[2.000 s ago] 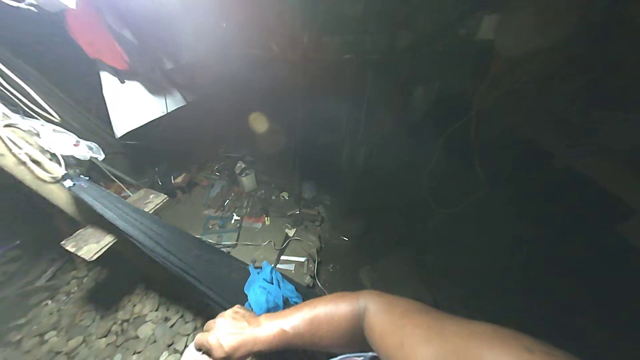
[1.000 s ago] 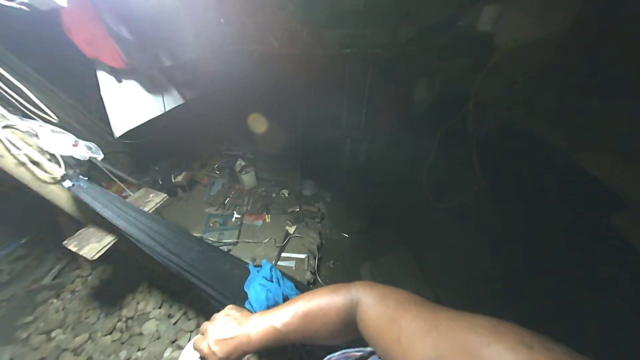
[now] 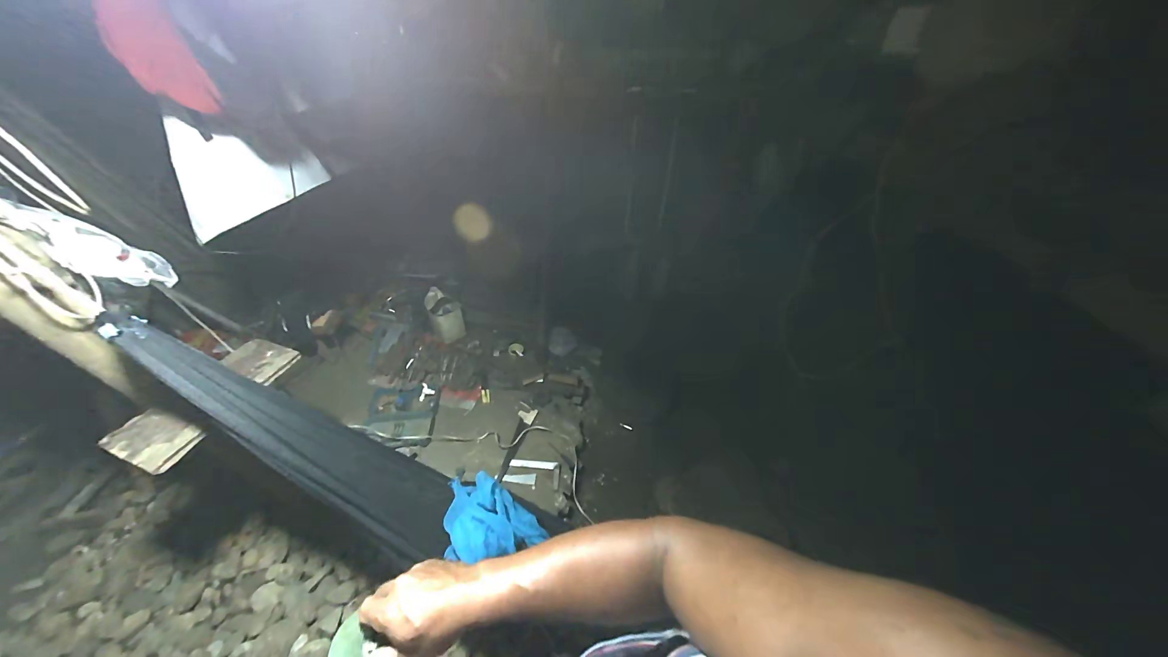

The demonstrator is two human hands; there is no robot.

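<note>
My right hand [image 3: 415,604] is at the bottom edge, its arm reaching in from the lower right. Its fingers are curled over a pale green object [image 3: 347,637], mostly cut off by the frame, so its kind cannot be told. Just above the wrist, a crumpled blue cloth [image 3: 488,520] lies against the lower end of a long, dark fabric band [image 3: 301,433] that slants down from the left. Part of a striped cloth [image 3: 643,644] shows below the forearm. My left hand is out of view.
Rounded stones [image 3: 265,593] cover the ground at lower left, near two wooden board pieces [image 3: 155,440]. Farther off lie scattered tools and a pale container [image 3: 445,317], with a thin cable [image 3: 474,439] across the floor. Coiled rope [image 3: 46,292] and clear plastic [image 3: 91,246] are at left.
At my right hand, more of the pale green object shows at the bottom edge than before. The arm has stayed in nearly the same place.
</note>
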